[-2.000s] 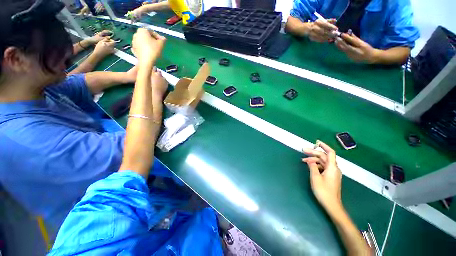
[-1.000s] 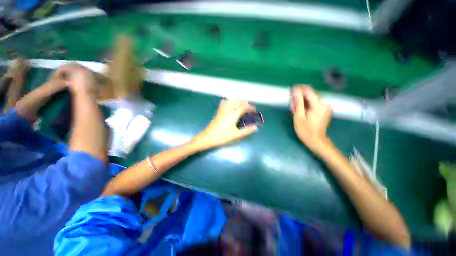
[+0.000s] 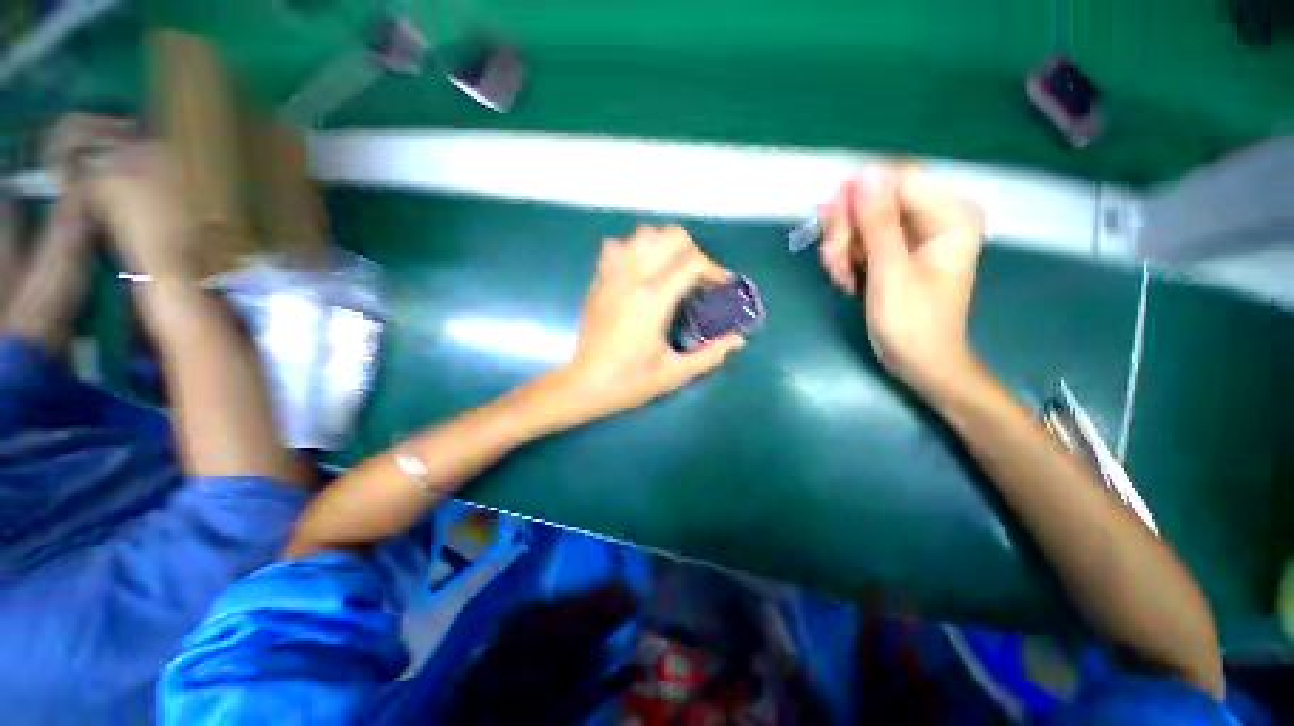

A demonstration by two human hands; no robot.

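My left hand [image 3: 646, 319] is bare and holds a dark rounded-square watch body [image 3: 721, 312] with a silvery rim between thumb and fingers, above the glossy green bench [image 3: 639, 468]. My right hand [image 3: 908, 255] is to its right, near the white rail, fingers closed on a small pale tip [image 3: 805, 234] that points toward the watch body. The tip is blurred and the rest is hidden in the fingers, so I cannot tell what tool it is. The tip and the watch body are apart.
Watch bodies [image 3: 1064, 99] lie on the green belt [image 3: 795, 71] beyond the white rail [image 3: 568, 168]. A brown cardboard piece [image 3: 199, 142] and a shiny plastic bag [image 3: 315, 348] are at left beside a neighbour's arms. Thin strips [image 3: 1104, 457] lie near my right forearm. A grey post [image 3: 1228, 213] stands at right.
My left hand, at first raised far left with no watch body visible, now holds one over the bench. The view has turned downward. My right hand now shows a pale tip.
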